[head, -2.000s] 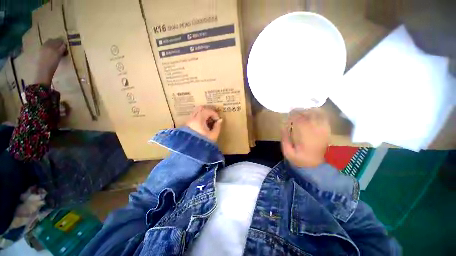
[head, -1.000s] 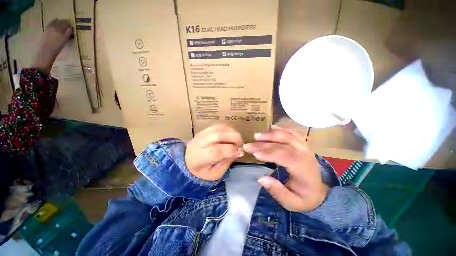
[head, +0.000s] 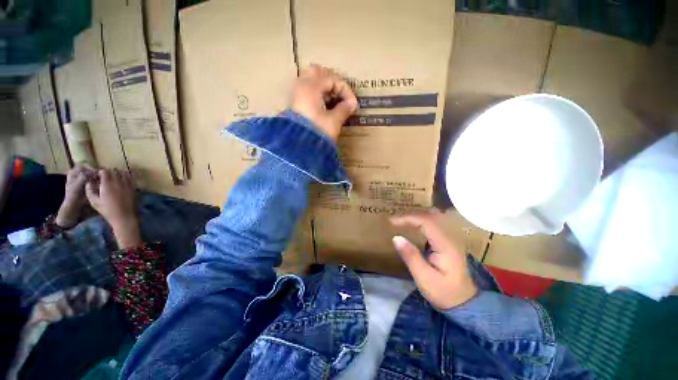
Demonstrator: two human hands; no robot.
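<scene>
A flat brown carton (head: pixel 386 167) with "HUMIDIFIER" print and two dark bars lies in front of me. My left hand (head: pixel 325 100) is over it at the left end of the dark bars, thumb and fingertips drawn together. Whether a small piece is between them is hidden. My right hand (head: pixel 438 260) is at the carton's lower right edge, thumb and fingers apart, with nothing seen in it.
A white bowl (head: pixel 524 163) stands right of the carton, with white paper sheets (head: pixel 639 215) beyond it. More printed cartons (head: pixel 130 82) lie to the left. A person's hands (head: pixel 104 194) and floral sleeve are there, near a tan roll (head: pixel 79 142).
My left hand has moved from beside my right hand, up the carton to the dark bars. My right hand has stayed low with its fingers apart. The other person's hands have come together lower down.
</scene>
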